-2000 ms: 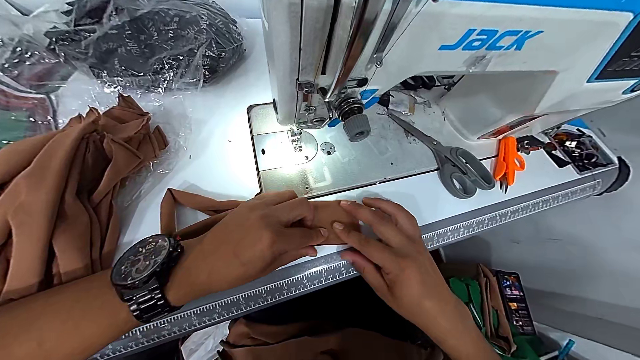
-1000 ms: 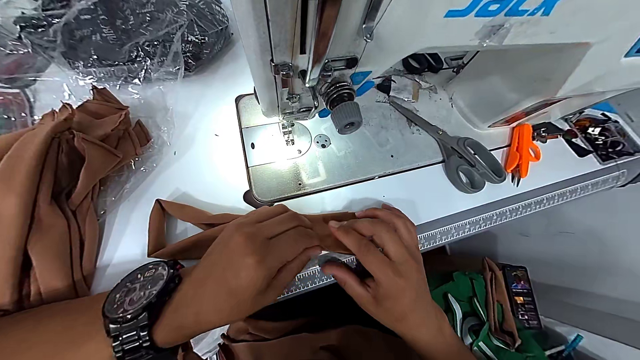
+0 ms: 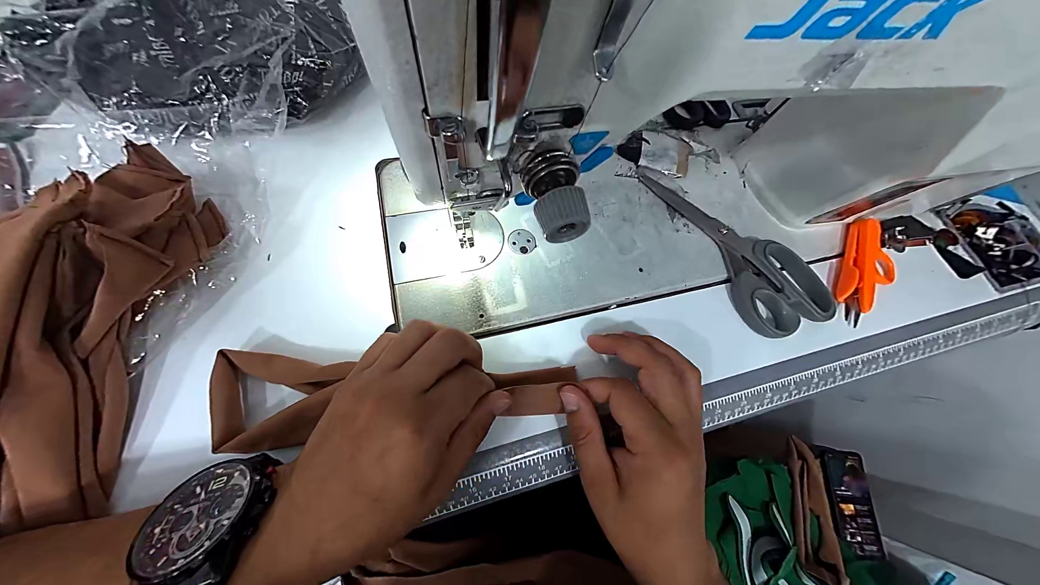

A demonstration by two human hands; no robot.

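Note:
A folded brown fabric strip point(image 3: 272, 436) lies looped on the white table in front of a Jack sewing machine point(image 3: 691, 89). My left hand point(image 3: 398, 422), with a black watch point(image 3: 199, 520) on the wrist, is closed on the strip near its end. The thumb and index finger of my right hand point(image 3: 642, 439) pinch the strip's short end just to the right. The needle and presser foot point(image 3: 464, 230) stand over the lit metal plate, beyond my hands, with no cloth under them. My left palm hides part of the strip.
Brown fabric pieces point(image 3: 97, 268) are heaped at the left beside a clear plastic bag with dark contents point(image 3: 195, 57). Grey scissors point(image 3: 743, 260) and orange thread snips point(image 3: 864, 264) lie at the right. A measuring tape point(image 3: 812, 380) runs along the table edge; green cloth point(image 3: 751, 504) is below.
The fingers of my right hand have opened out from the strip, leaving thumb and index finger on its end. A short end of the strip now shows between my hands. The view has moved closer.

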